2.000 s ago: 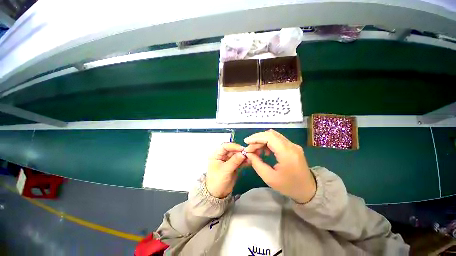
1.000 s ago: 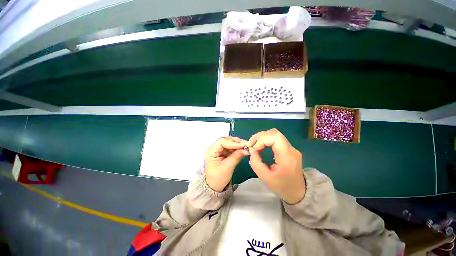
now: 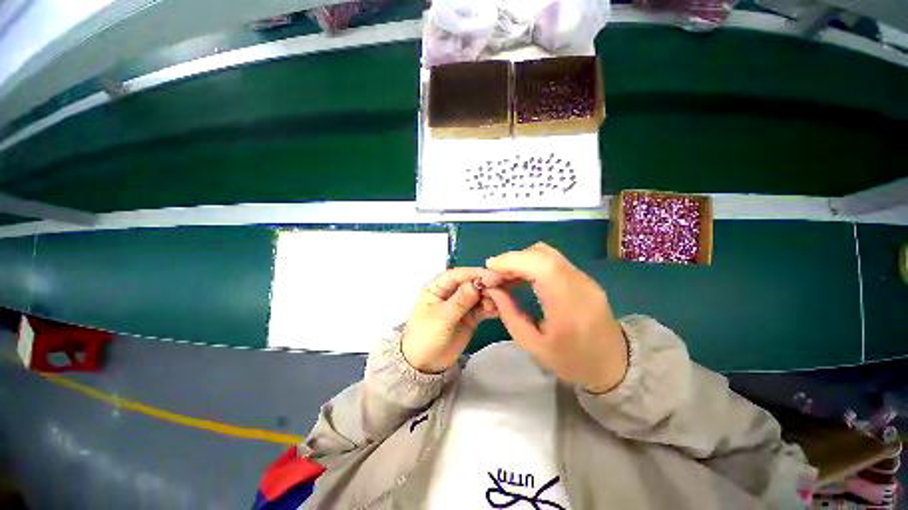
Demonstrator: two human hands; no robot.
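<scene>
A tiny pinkish button cap (image 3: pixel 479 284) is pinched between my fingertips, over the green bench. My left hand (image 3: pixel 440 317) holds it from the left with thumb and finger. My right hand (image 3: pixel 566 311) touches it from the right, thumb and forefinger around it. Whether an insert sits in the cap is too small to tell. A cardboard tray of glittering pink-purple caps (image 3: pixel 661 229) stands right of my hands.
A blank white board (image 3: pixel 356 289) lies left. Beyond, tiny sub-assemblies (image 3: pixel 521 176) lie on another white board (image 3: pixel 433 184) below twin boxes (image 3: pixel 469 97) and plastic bags (image 3: pixel 514 28). A red crate (image 3: pixel 68 346) stands on the floor. Corded pink items show at lower right.
The view has shifted, so the boxes and boards appear higher in the picture. My hands stay together on the tiny part, and my right fingers have closed more tightly around it.
</scene>
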